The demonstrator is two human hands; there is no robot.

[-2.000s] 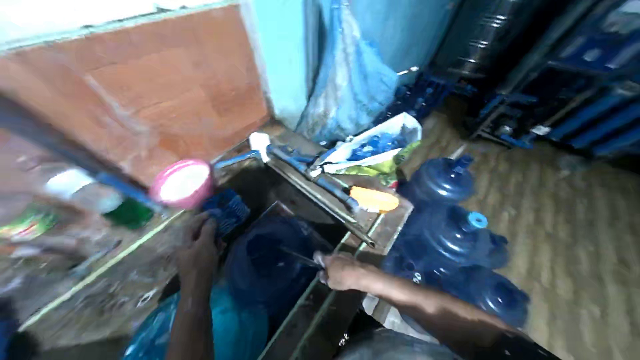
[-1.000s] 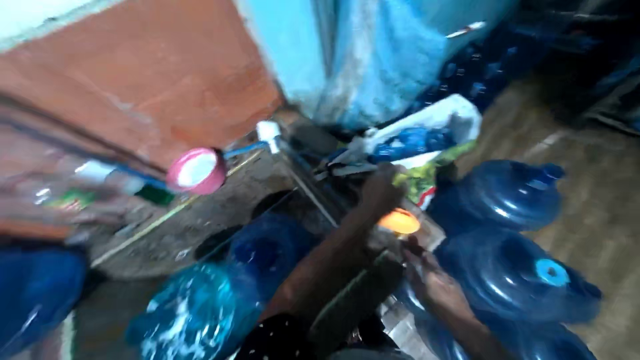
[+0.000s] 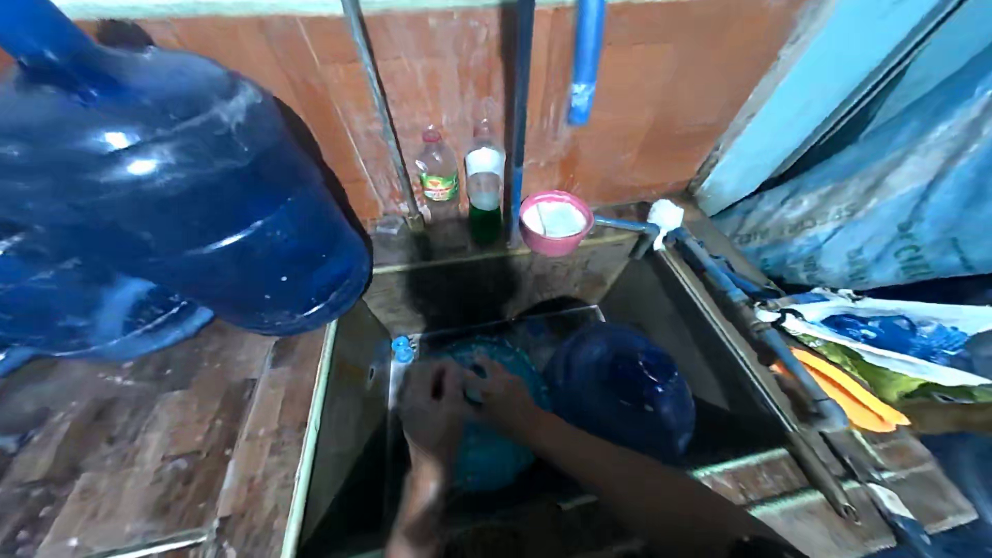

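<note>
Both hands are down in a tiled basin, close together over a teal water jug (image 3: 492, 457). My left hand (image 3: 435, 399) is blurred at the jug's upper left. Beside it, my right hand (image 3: 496, 387) has bent fingers at the jug's mouth area; whether either hand grips something is unclear. A dark blue water jug (image 3: 620, 387) lies just right of the teal one in the basin. Near the basin's left wall sits a small light-blue cap (image 3: 403, 349). A pink bowl (image 3: 554, 242) with white contents rests on the back ledge.
Large blue water jugs (image 3: 178, 178) stand on the left tiled counter (image 3: 139, 442). Two plastic bottles, one with a green label (image 3: 439, 174), stand on the back ledge. Blue pipes (image 3: 717, 267), a metal bar (image 3: 744, 364), an orange object (image 3: 845, 387) and a white bag (image 3: 914, 322) lie at right.
Both hands have moved from the basin's right edge, near the orange object, to the teal jug inside the basin. The view has swung left, bringing large blue jugs into sight.
</note>
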